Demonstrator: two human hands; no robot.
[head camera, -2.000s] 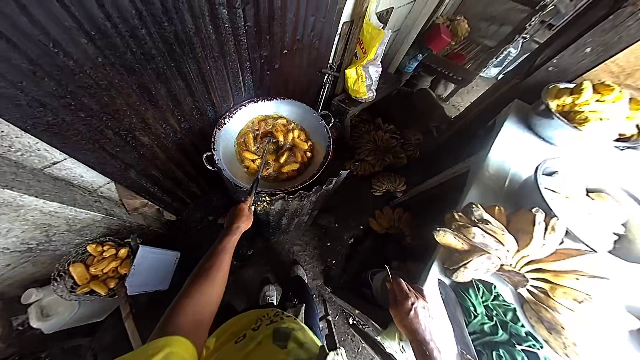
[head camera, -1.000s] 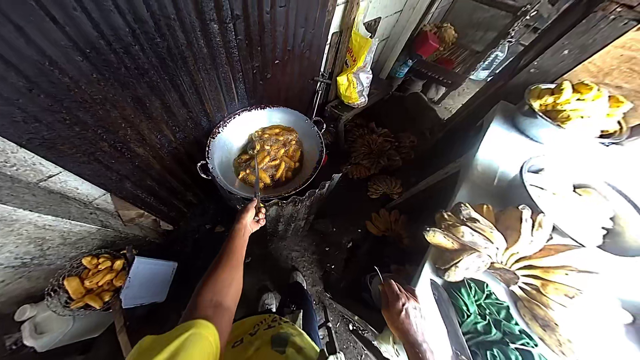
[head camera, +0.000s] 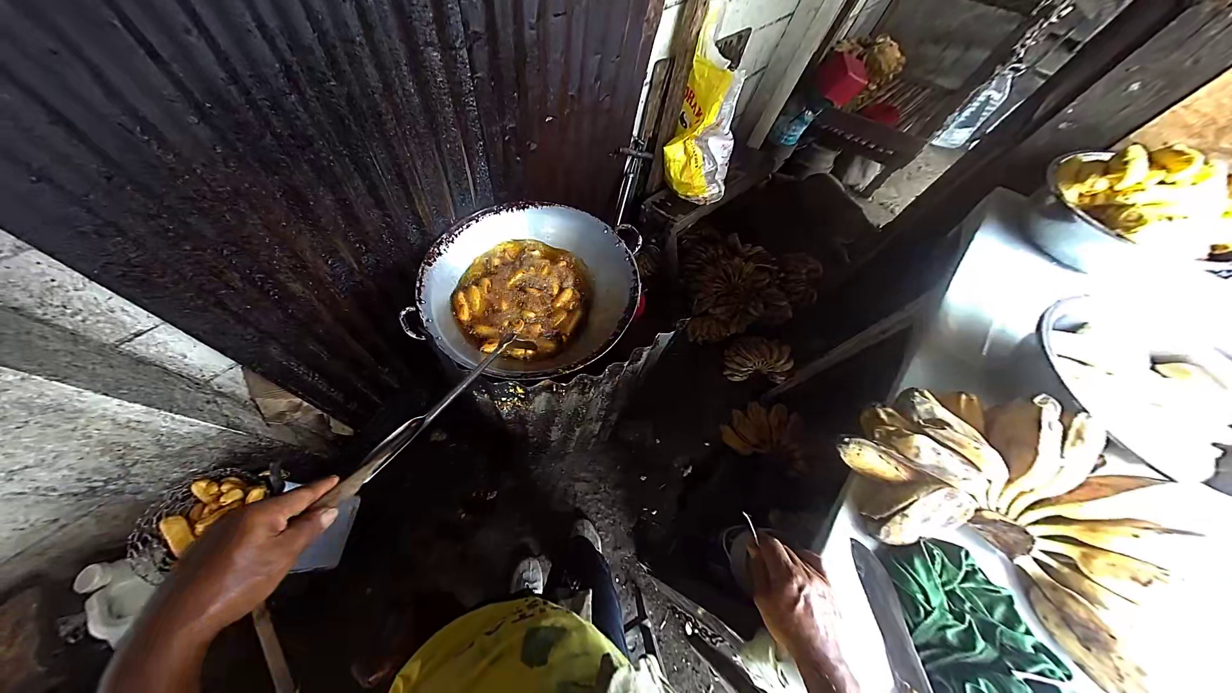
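Observation:
Gripped by its handle, a long metal spatula (head camera: 419, 423) is in my left hand (head camera: 265, 539), its far end dipping at the near side of a wide metal wok (head camera: 611, 289). In the wok, peeled banana pieces (head camera: 525, 298) lie in bubbling oil. My right hand (head camera: 789, 597), low and right of the wok beside the table, has its fingers closed on a thin metal tool (head camera: 751, 526) whose kind I cannot tell. To my left, beneath my forearm, a wire basket (head camera: 149, 539) holds fried banana pieces (head camera: 217, 505).
On the metal table (head camera: 982, 279) are banana bunches (head camera: 1001, 481), a green cloth (head camera: 972, 616), a knife-like blade (head camera: 885, 616) and basins, one with yellow bananas (head camera: 1145, 183). More bunches (head camera: 736, 289) lie on the dark floor. Corrugated metal sheet (head camera: 289, 173) rises behind the wok (head camera: 481, 226).
My left hand has moved left and back toward the basket, drawing the spatula from the middle of the wok to its near side. My right hand stays by the table with the thin tool.

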